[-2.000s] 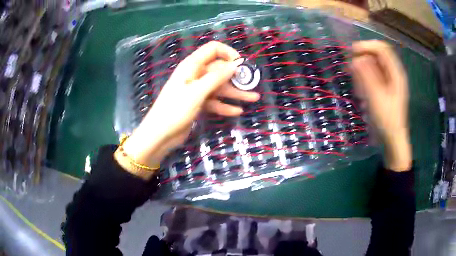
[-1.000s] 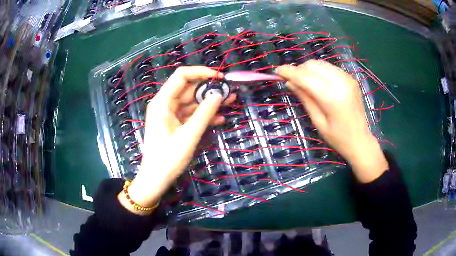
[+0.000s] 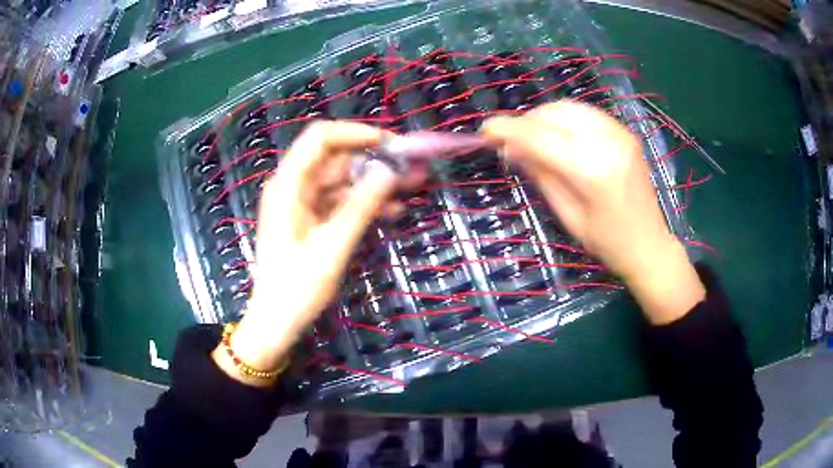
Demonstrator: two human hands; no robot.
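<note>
My left hand [image 3: 315, 215] holds a round speaker unit [image 3: 376, 166] between thumb and fingers above the tray; the unit is blurred. My right hand [image 3: 589, 187] grips the end of a blurred pale pink strip-like tool [image 3: 434, 143]. Its other end is over or at the top of the unit; whether it touches cannot be told. Below both hands lies the clear blister tray [image 3: 187, 233], with rows of dark round units and red lead wires [image 3: 511, 291] trailing rightward. The hands hide the tray's middle.
Stacked trays with labels [image 3: 41, 233] stand at the left. A second tray [image 3: 128, 59] is at the far left edge. A thin stick [image 3: 685, 137] lies right of the tray on the green mat [image 3: 758, 274]. A white corner mark [image 3: 158, 355] is at lower left. Cardboard [image 3: 753, 9] is at upper right.
Since two seconds ago, my right hand has come in from the right edge of the tray and now holds the pink tool at the unit. Over the last second both hands have shifted only slightly.
</note>
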